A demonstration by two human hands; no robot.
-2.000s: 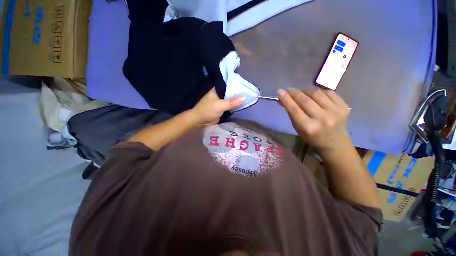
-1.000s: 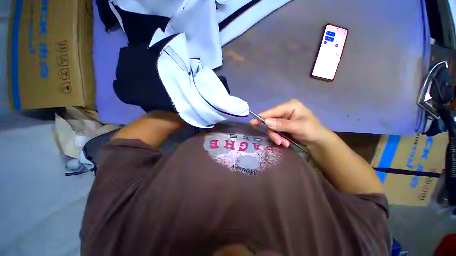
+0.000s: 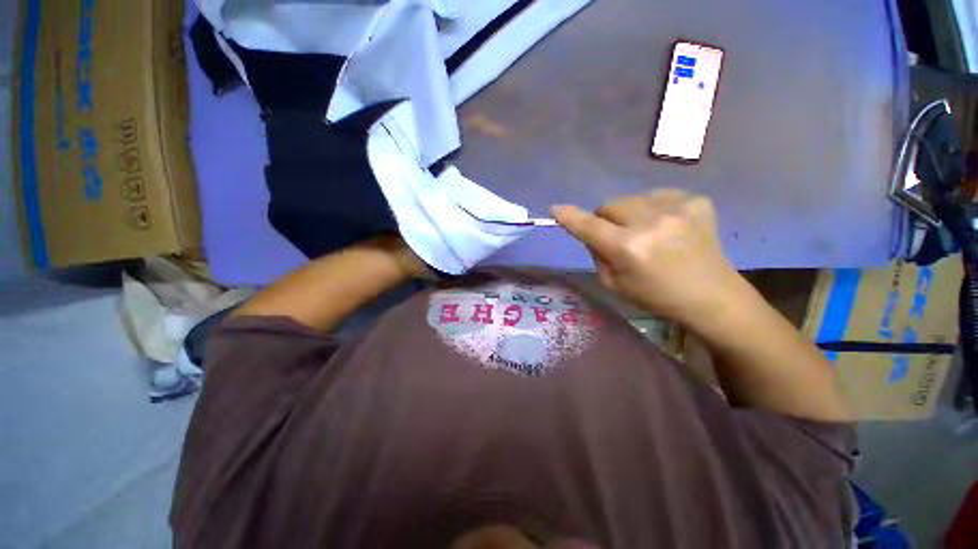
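Note:
A white sewn part (image 3: 456, 220) with a dark edge line lies close to my body at the table's front edge. My left hand (image 3: 405, 257) is mostly hidden under it; only the wrist side shows. My right hand (image 3: 649, 247) is closed on the tweezers (image 3: 545, 222); only their short metal end shows, touching the right tip of the white part. Black fabric (image 3: 322, 182) lies to the left of the white part, joined or heaped with the white garment panels (image 3: 402, 75) behind it.
A smartphone (image 3: 686, 102) with a lit screen lies on the purple table cloth (image 3: 794, 161). A steam iron (image 3: 924, 161) with a black hose stands at the right edge. Cartons (image 3: 102, 129) stand at the left, with another carton (image 3: 885, 338) below the table at the right.
The dark side was uppermost at first; the white side now shows. My right hand has turned from an open-fingered hold to a closed, knuckles-up grip, the tweezers at the tip. The view has shifted.

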